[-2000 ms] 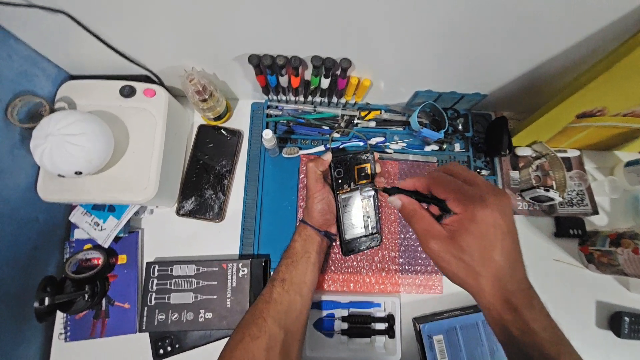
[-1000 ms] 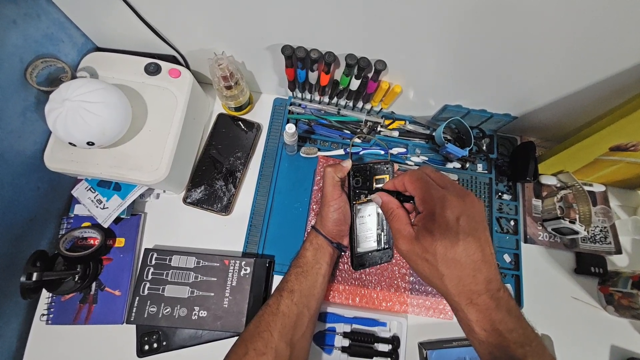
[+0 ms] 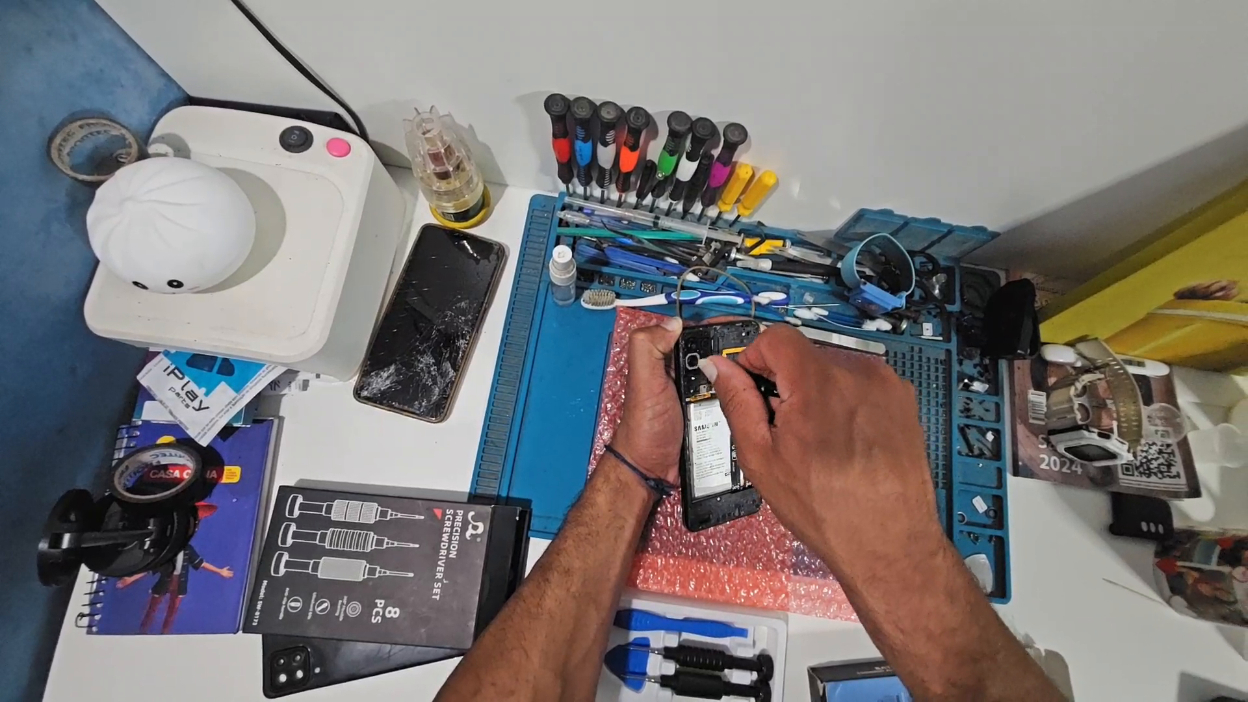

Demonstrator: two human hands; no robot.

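My left hand (image 3: 651, 405) grips the left edge of an opened smartphone (image 3: 712, 473), its back off and its battery with printed writing showing. Over the phone's upper part is my right hand (image 3: 799, 419), thumb and fingertips near the camera module (image 3: 694, 359). A black-handled tool (image 3: 759, 383) shows partly between the right fingers; its tip is hidden. The phone is held above pink bubble wrap (image 3: 673, 570), which lies on a blue silicone repair mat (image 3: 546, 419).
Screwdrivers (image 3: 634, 146) stand along the mat's back edge, with a toothbrush (image 3: 673, 298) and small bottle (image 3: 563, 273) in front. A cracked smartphone (image 3: 429, 322) and a screwdriver set box (image 3: 370, 565) lie left. A tool tray (image 3: 780, 634) sits near the front, a watch (image 3: 1087, 429) at right.
My right hand has come in from the phone's right side to over its upper part, covering most of the black tool. My left hand keeps its hold on the phone.
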